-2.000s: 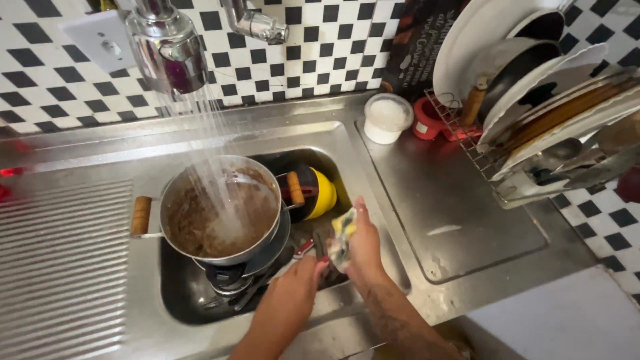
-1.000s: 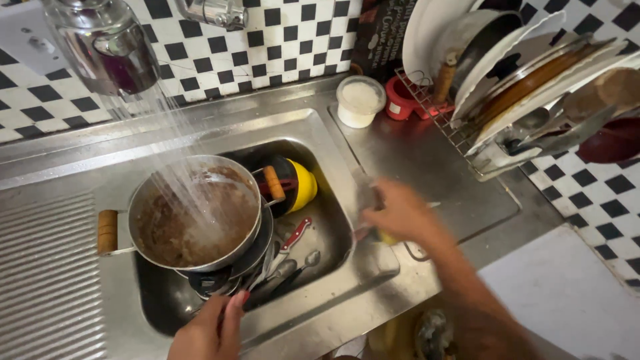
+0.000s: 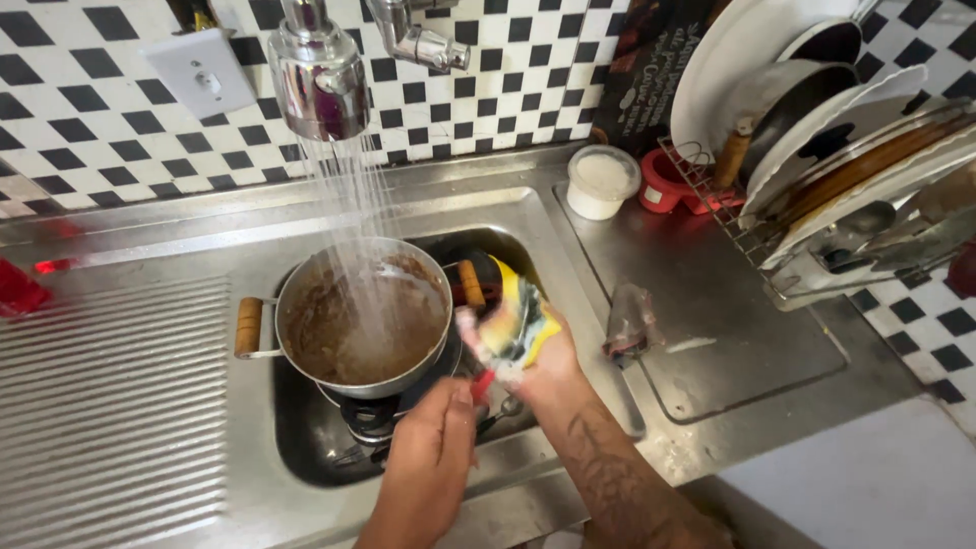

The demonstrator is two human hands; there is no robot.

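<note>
My left hand (image 3: 438, 442) holds the red handle of a utensil (image 3: 482, 386) over the front of the sink basin; I cannot tell what kind it is. Just to the right, my right hand (image 3: 545, 358) grips a soapy yellow sponge (image 3: 526, 324) against the utensil's far part, which is hidden. Left of both hands, water falls from the faucet (image 3: 319, 84) into a metal pot (image 3: 362, 313) with wooden handles, brown and cloudy inside. The pot rests on other dishes in the basin. A spoon (image 3: 509, 406) lies below my right hand.
A ribbed steel drainboard (image 3: 114, 404) lies to the left. On the right are a tub of white stuff (image 3: 602, 183), a red container (image 3: 663, 183), a crumpled plastic wrapper (image 3: 631, 324) and a wire dish rack (image 3: 770, 293) full of plates and pans. A yellow and black item is behind the sponge.
My right hand has come back from the right counter to my left hand, with the sponge in it. The red-handled utensil, lying in the basin a second ago, appears to be in my left hand.
</note>
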